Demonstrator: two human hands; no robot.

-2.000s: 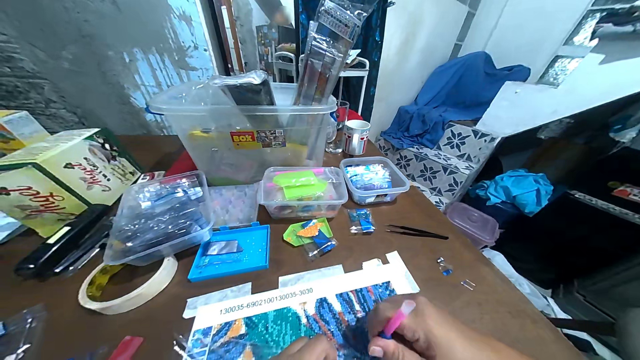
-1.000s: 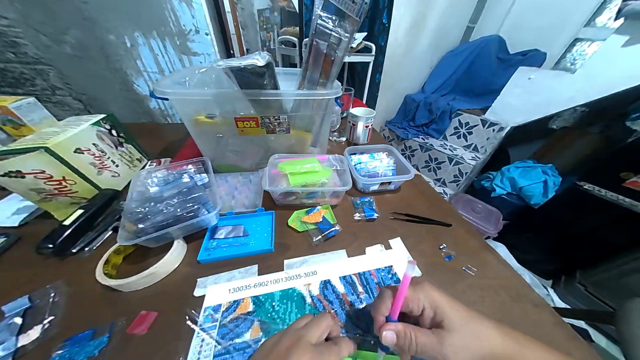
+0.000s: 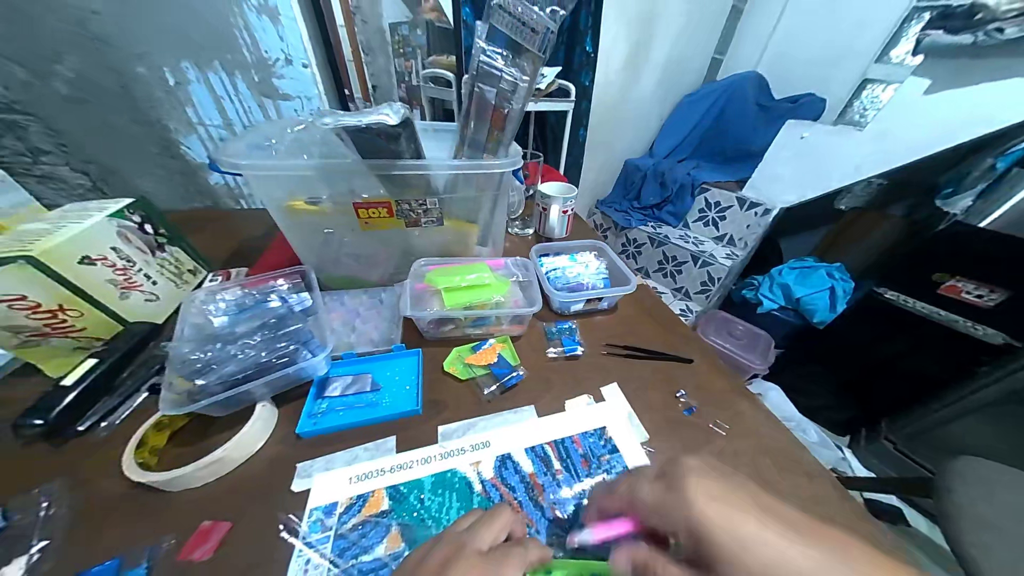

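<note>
My right hand (image 3: 680, 520), blurred, is closed around a pink diamond-painting pen (image 3: 604, 532) above the lower right part of a diamond painting canvas (image 3: 436, 488). My left hand (image 3: 480, 544) rests on the canvas just left of the pen, its fingers beside a green tray (image 3: 570, 567) at the bottom edge; whether they grip it is hidden. White tape strips (image 3: 488, 424) lie along the canvas's top edge. Beyond them are a blue tray (image 3: 364, 394), a green tray with small bags (image 3: 484, 360) and a small bag of blue beads (image 3: 563, 339).
Black tweezers (image 3: 648, 354) lie at the right. A masking tape roll (image 3: 200, 460) and a plastic container of bags (image 3: 248, 340) stand left. Two smaller plastic containers (image 3: 472, 320), (image 3: 584, 300) and a large clear storage box (image 3: 392, 240) stand behind, near a mug (image 3: 555, 210).
The pink pen has tipped from nearly upright to nearly flat in my right hand. More of the green tray by my left hand showed at one second ago than at two.
</note>
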